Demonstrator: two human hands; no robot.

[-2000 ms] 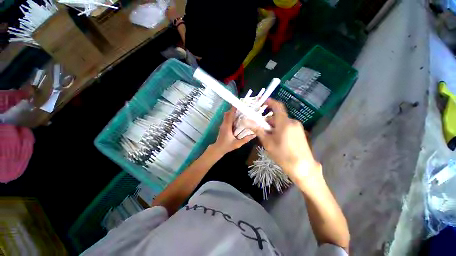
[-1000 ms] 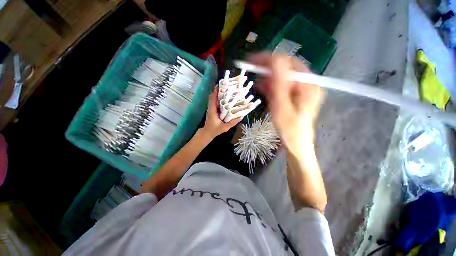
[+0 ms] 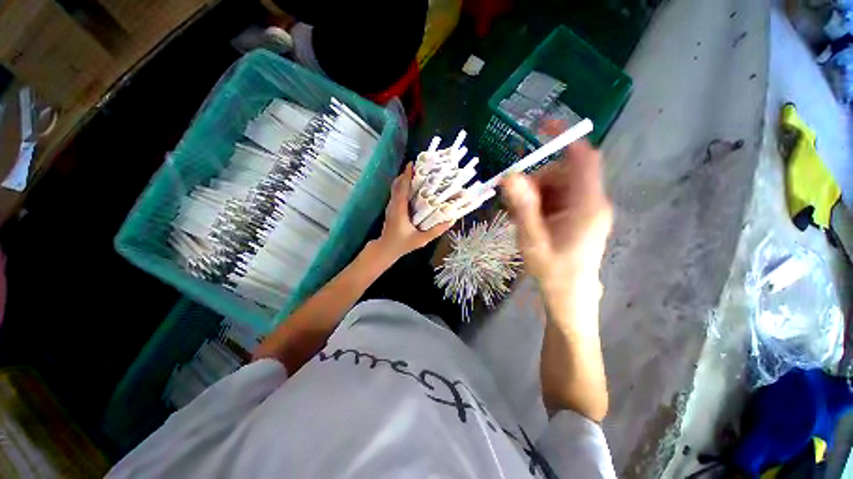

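Observation:
My left hand [image 3: 404,217] holds a bunch of white flat casings [image 3: 437,192] with rounded ends and thin sticks projecting from them. My right hand [image 3: 569,220] is blurred, just right of the bunch. A white strip [image 3: 547,150] runs from the bunch's right edge up past my right fingers; whether they grip it I cannot tell. A spiky bundle of thin white sticks [image 3: 479,262] shows below the hands.
A large teal crate [image 3: 150,213] with rows of white pieces stands left. A dark green crate [image 3: 608,89] with white pieces is beyond the hands, another crate [image 3: 154,346] lower left. The concrete ledge [image 3: 673,206] at right bears plastic bags [image 3: 795,304] and a blue item [image 3: 795,421].
My right hand has come back from a blurred sweep with a long strip. The strip now slants up right from the bunch instead of reaching over the ledge. My left hand still holds its bunch.

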